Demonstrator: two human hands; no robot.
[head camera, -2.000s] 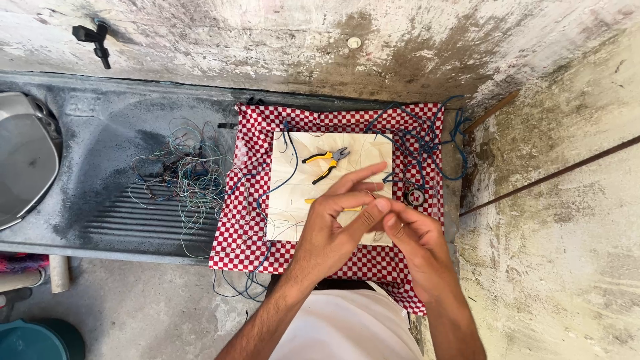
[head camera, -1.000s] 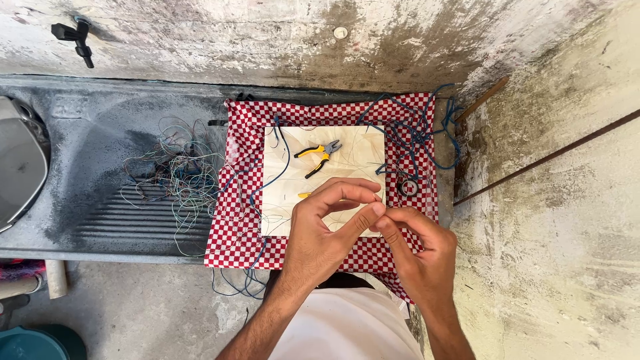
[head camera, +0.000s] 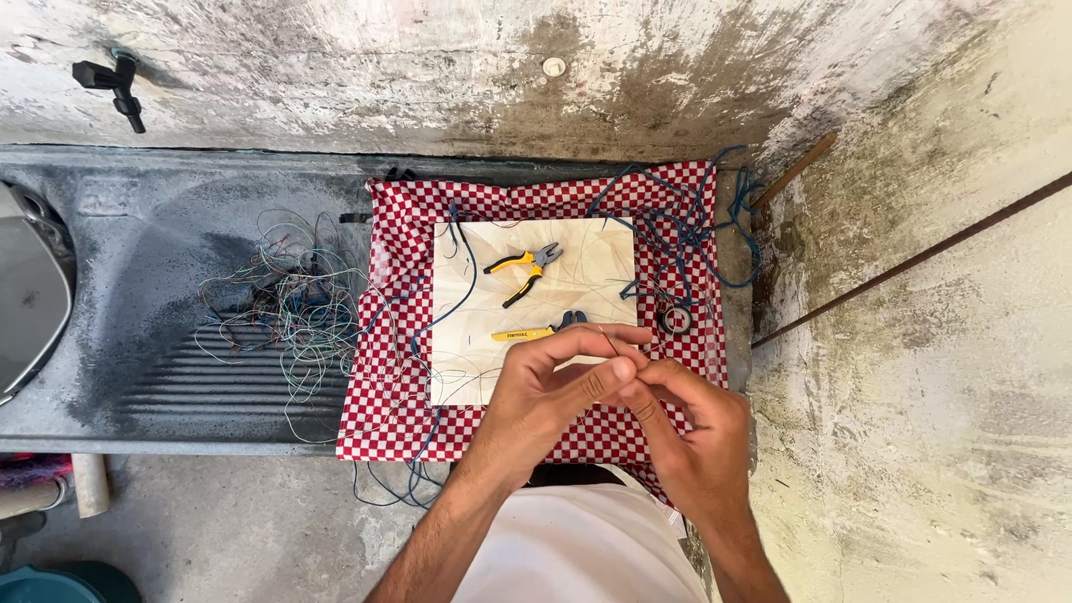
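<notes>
My left hand (head camera: 563, 385) and my right hand (head camera: 695, 419) meet over the lower right of a pale board (head camera: 469, 335), fingertips pinching a thin wire (head camera: 609, 342) between them. Above them on the board lie combination pliers (head camera: 529, 272) with yellow and black handles, jaws toward the upper right. A second, yellow-handled tool (head camera: 523, 334) with dark jaws lies partly behind my left fingers; its lower part is hidden. Blue cable (head camera: 471, 280) curves over the board's left side, and loose thin wires cross it. A roll of black tape (head camera: 674, 319) sits right of the board.
Red-and-white checkered cloth (head camera: 394, 335) lies under the board. A tangle of thin wires (head camera: 306, 306) rests in the ribbed sink (head camera: 209, 394) at left. More blue cable (head camera: 737, 218) is heaped at the upper right. Walls stand behind and at right, with a black tap (head camera: 117, 84) at upper left.
</notes>
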